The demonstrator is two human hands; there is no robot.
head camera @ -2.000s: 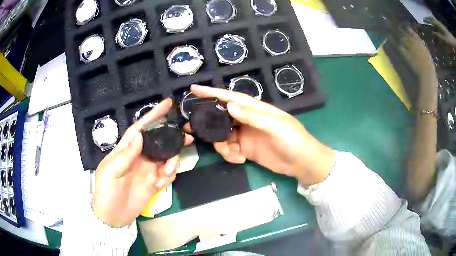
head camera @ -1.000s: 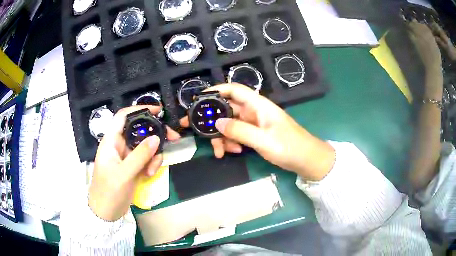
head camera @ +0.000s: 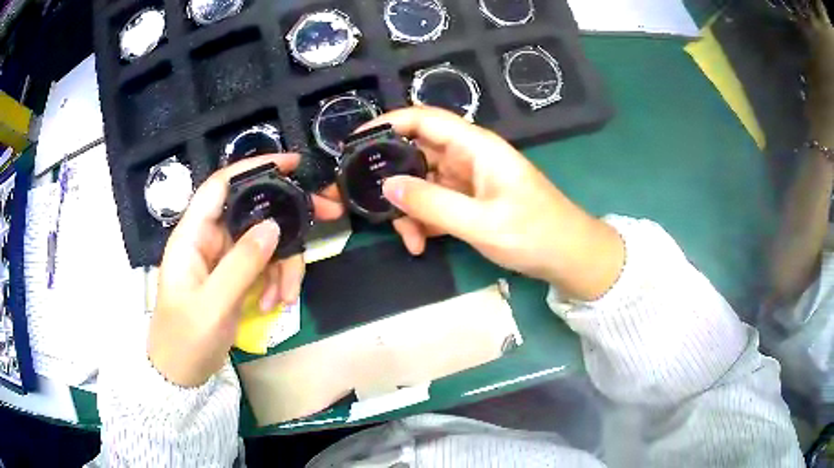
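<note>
My left hand (head camera: 215, 265) holds a round black smartwatch head (head camera: 265, 203), its dark screen showing small faint text, with my thumb on the lower part of the face. My right hand (head camera: 503, 206) holds a second black smartwatch head (head camera: 377, 169), also dark with small faint text, my thumb on its lower right. The two watches are side by side, apart, over the front edge of a black foam tray (head camera: 578, 114). The tray holds several round watch heads in square pockets. Two neighbouring pockets at left hold no watch. My fingers behind the watches are partly hidden.
A tan strip (head camera: 384, 352) and a black pad (head camera: 379, 285) lie on the green mat (head camera: 640, 183). A yellow piece (head camera: 259, 326) is beside my left hand. Printed sheets (head camera: 78, 274) and a blue-edged tray (head camera: 13, 302) are at left. Another person's arm (head camera: 809, 201) is at right.
Both watches first faced away from view, then turned up with blue icons lit; now the screens show only small text. The tray and bench have shifted upward in view.
</note>
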